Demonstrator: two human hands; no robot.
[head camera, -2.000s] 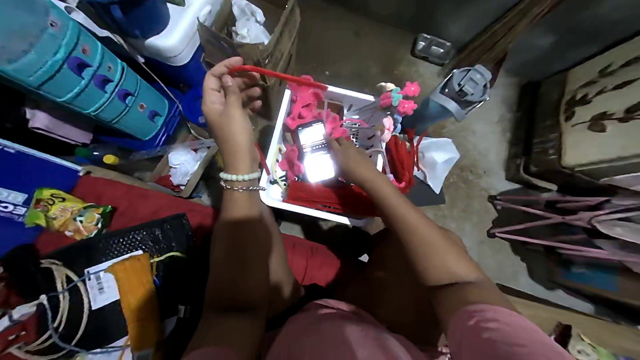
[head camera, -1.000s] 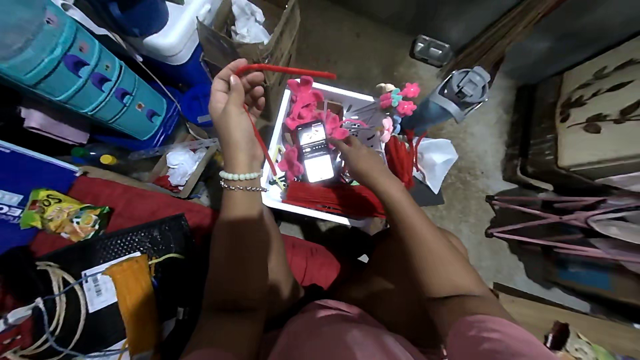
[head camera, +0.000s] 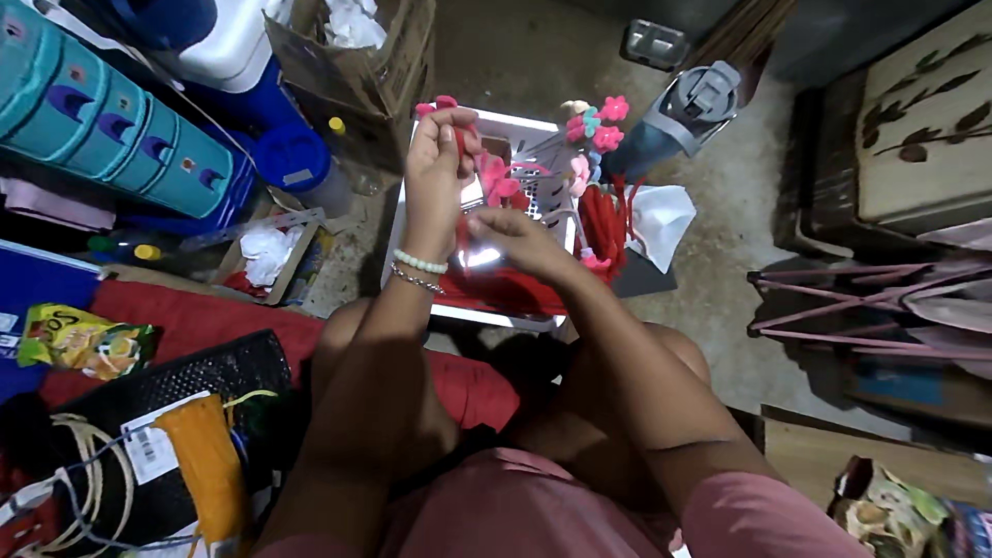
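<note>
My left hand (head camera: 442, 167), with a bead bracelet and a chain bracelet at the wrist, is raised over the left side of a white plastic basket (head camera: 527, 124), its fingers closed on a red pipe cleaner (head camera: 460, 143). Just below and to the right, my right hand (head camera: 519, 236) has thumb and fingers together near the red strand; whether it grips it I cannot tell. A lit phone (head camera: 479, 257) lies in the basket, partly hidden by my hands. Pink fuzzy flowers (head camera: 498, 182) are beside it. Bundled red pipe cleaners (head camera: 602, 229) hang at the basket's right side.
An insulated tumbler (head camera: 682, 112) stands right of the basket, near a white sheet (head camera: 660, 221). A cardboard box (head camera: 349, 77) is behind to the left, by teal drawers (head camera: 124, 116). A folded pink-framed item (head camera: 852, 310) lies at right, a snack packet (head camera: 85, 341) at left.
My left hand has moved right, over the basket, with the red pipe cleaner. My right hand has left the phone's side and is now above its lower part, close to the left hand.
</note>
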